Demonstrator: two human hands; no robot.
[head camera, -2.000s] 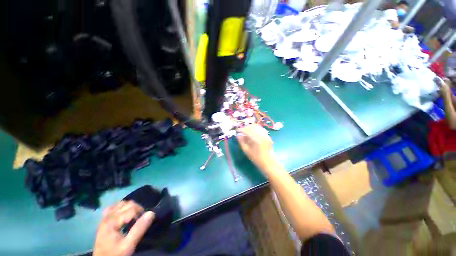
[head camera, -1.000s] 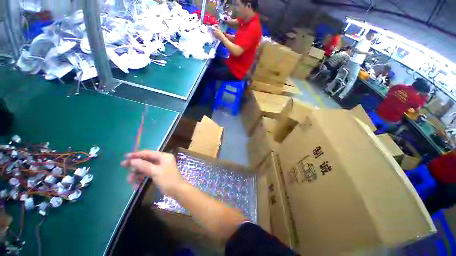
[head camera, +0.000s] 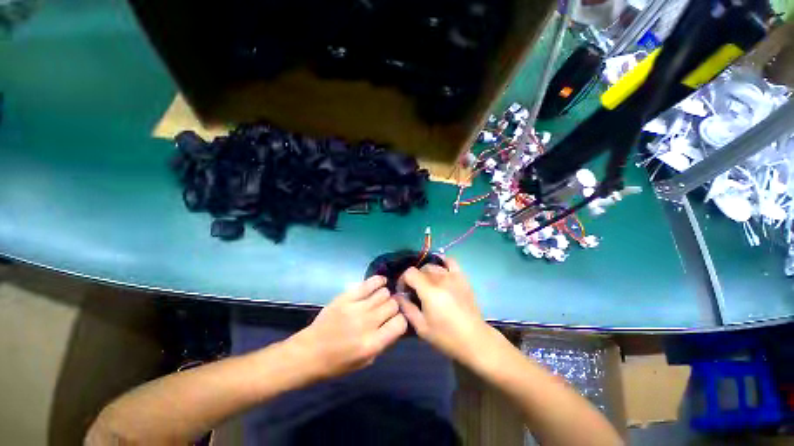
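A black housing shell (head camera: 380, 266) is at the bench's front edge, hollow side up, largely hidden by my fingers. My left hand (head camera: 357, 320) holds its near left side. My right hand (head camera: 440, 300) is at its right side, with fingers at the opening, on a wired connector (head camera: 426, 246) whose thin red and orange wires stick out above the shell. The exact grip inside the shell is hidden.
A heap of black inserts (head camera: 287, 179) lies before a large carton (head camera: 348, 104) of black housings. Wired connectors (head camera: 544, 235) are piled right of it, under the black screwdriver (head camera: 644, 96). White parts (head camera: 740, 122) lie far right. A blue stool (head camera: 740, 396) stands low right.
The view has swung back left to the bench. My right hand has brought a wired connector from the right to the shell. My left hand shows again, at the shell.
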